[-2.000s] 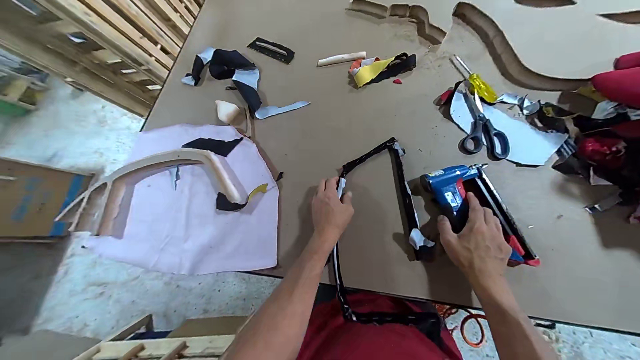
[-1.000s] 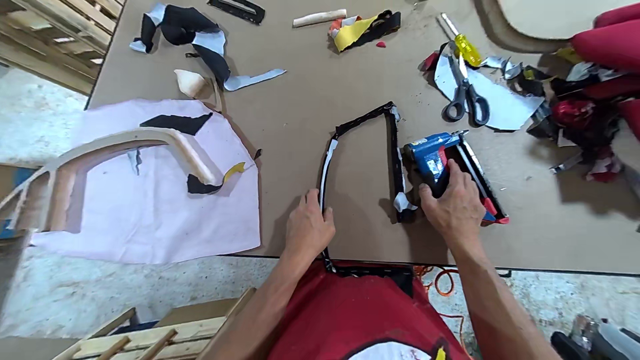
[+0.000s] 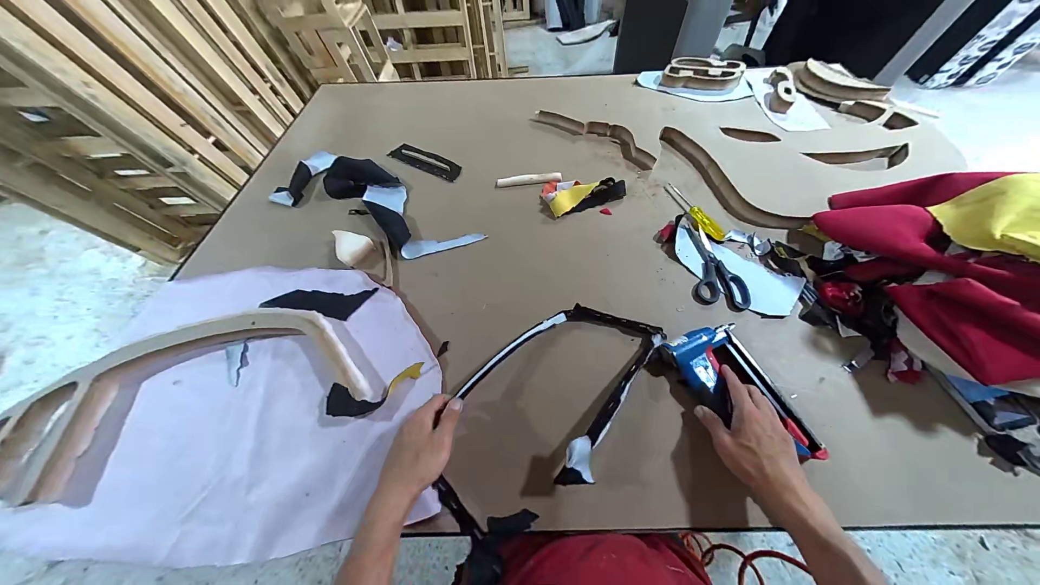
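My left hand (image 3: pixel 421 445) grips the left side of a curved frame strip (image 3: pixel 505 351) wrapped in black and white fabric. The strip bends at the top, and its right arm comes down to a loose white and black fabric end near the table's front. My right hand (image 3: pixel 751 431) is closed around the handle of a blue pneumatic staple gun (image 3: pixel 696 357), whose nose points up beside the strip's right corner. To the left, a curved wooden frame piece (image 3: pixel 203 329) lies on a pale pink cloth (image 3: pixel 244 455).
Scissors (image 3: pixel 719 280) and a yellow-handled screwdriver (image 3: pixel 700 218) lie beyond the staple gun. Red and yellow fabric (image 3: pixel 918 236) is heaped at the right. Black and blue scraps (image 3: pixel 357 179) lie at the back left. Cut wooden panels (image 3: pixel 812 171) rest at the back right. A red hose (image 3: pixel 747 561) hangs below the front edge.
The strip's upper end now meets the nose of the staple gun, while a gap lay between them before. The strip has turned and tilted. The view has tipped up toward the table's far side.
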